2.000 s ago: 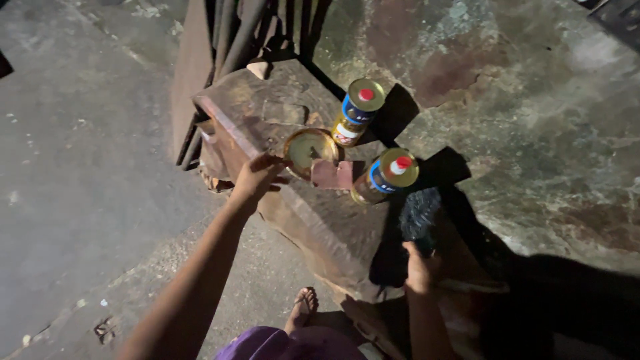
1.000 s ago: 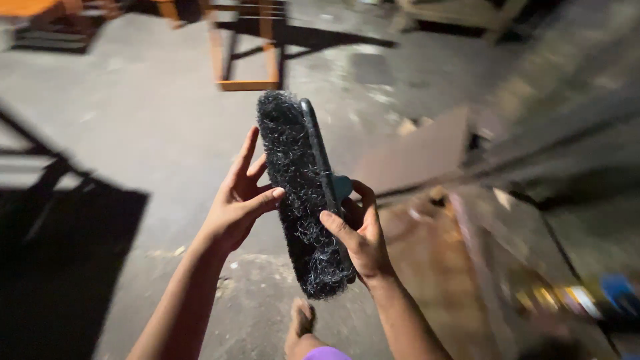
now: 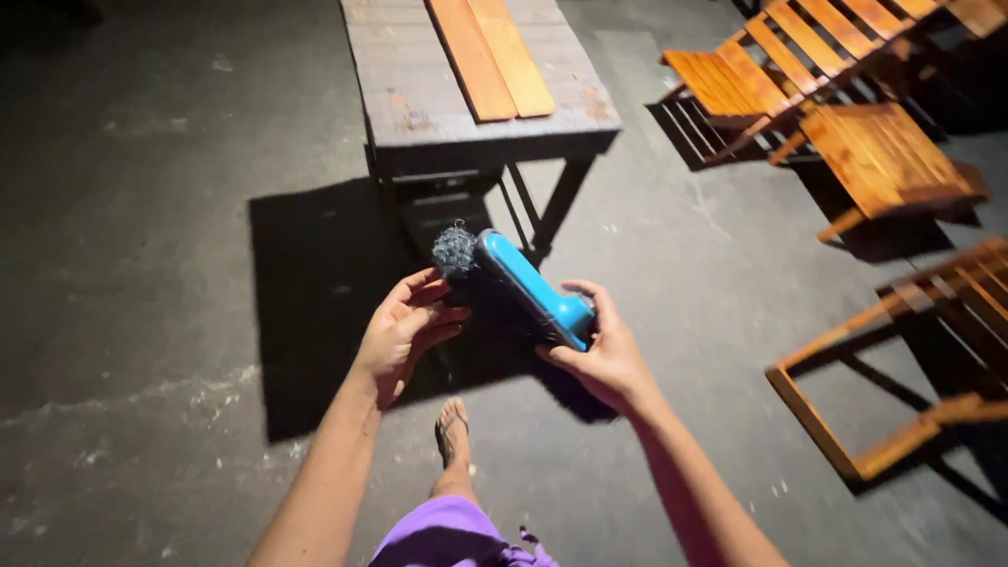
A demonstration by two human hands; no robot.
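A scrubbing brush with a blue plastic back point(image 3: 526, 279) and dark, curly bristles point(image 3: 455, 250) is tilted in front of me. My right hand point(image 3: 594, 346) grips its lower right end, thumb below and fingers around the far side. My left hand point(image 3: 413, 327) is at the bristle side, fingers apart and curved; whether the fingertips touch the bristles cannot be told. Most of the bristle face is turned away or in shadow.
Ahead stands a worn table point(image 3: 402, 94) with two wooden boards point(image 3: 504, 71) on it. A slatted wooden chair point(image 3: 724, 79), a small slatted stool point(image 3: 890, 157) and a wooden frame point(image 3: 811, 417) are on the right. A sandalled foot point(image 3: 453, 433) is below.
The view has swung from the low surface with two cans to the table. The brush, held bristles-up a second ago, now shows its blue back. My left hand was away from it earliest.
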